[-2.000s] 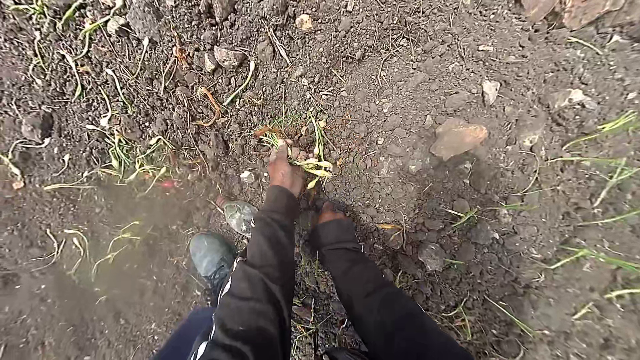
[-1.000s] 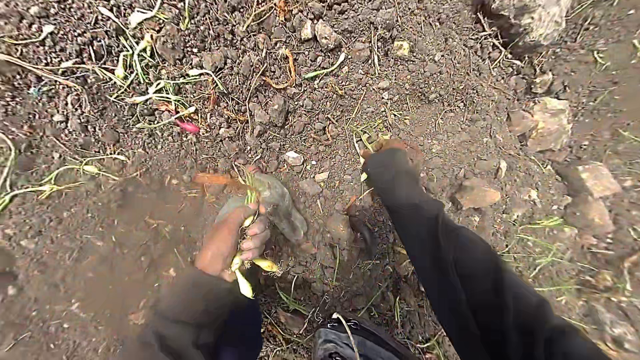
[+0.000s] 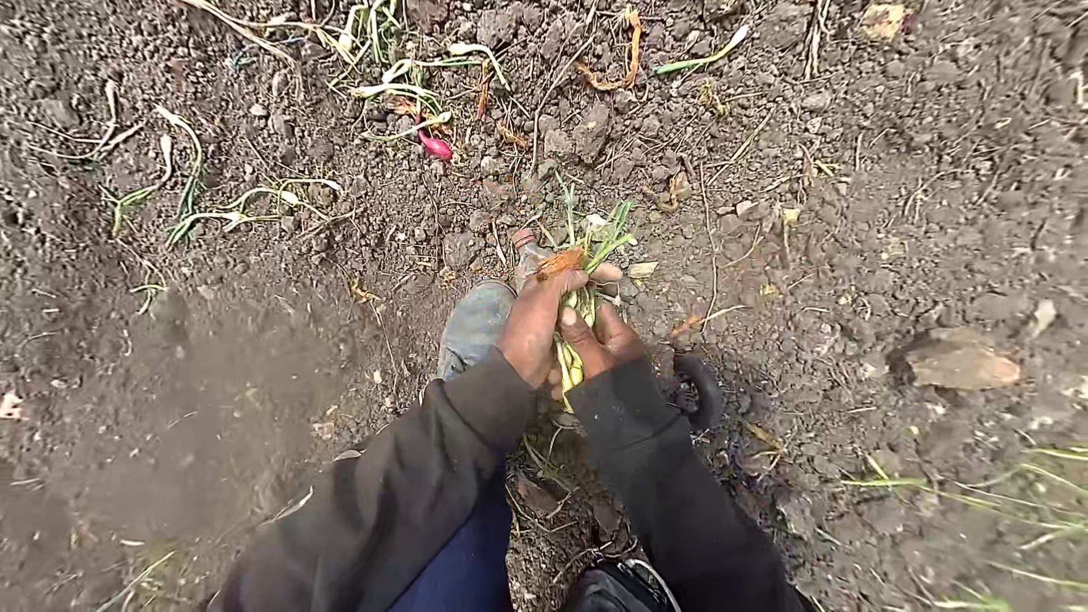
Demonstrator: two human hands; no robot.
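Note:
In the head view my left hand (image 3: pixel 535 327) and my right hand (image 3: pixel 602 340) meet at the middle of the frame, both around a bunch of young onion plants (image 3: pixel 571 361). Green leaves stick out above the fingers, and pale yellowish bulbs hang below the palms. An orange-brown strip (image 3: pixel 561 263) lies at the left thumb and forefinger; its material is unclear. Just beyond the left hand, a reddish cap (image 3: pixel 523 239) on a clear bottle-like thing shows in part.
My boot (image 3: pixel 478 327) stands left of the hands on dark, cloddy soil. Uprooted onion seedlings (image 3: pixel 246 208) and a pink-red bulb (image 3: pixel 436 146) lie at the upper left. A flat stone (image 3: pixel 960 361) sits at the right, with grass blades (image 3: pixel 901 483) below it.
My right hand, out at the right on the soil one second ago, has come to the onion bunch beside my left hand. The left hand has gone from a single-handed grip to sharing it.

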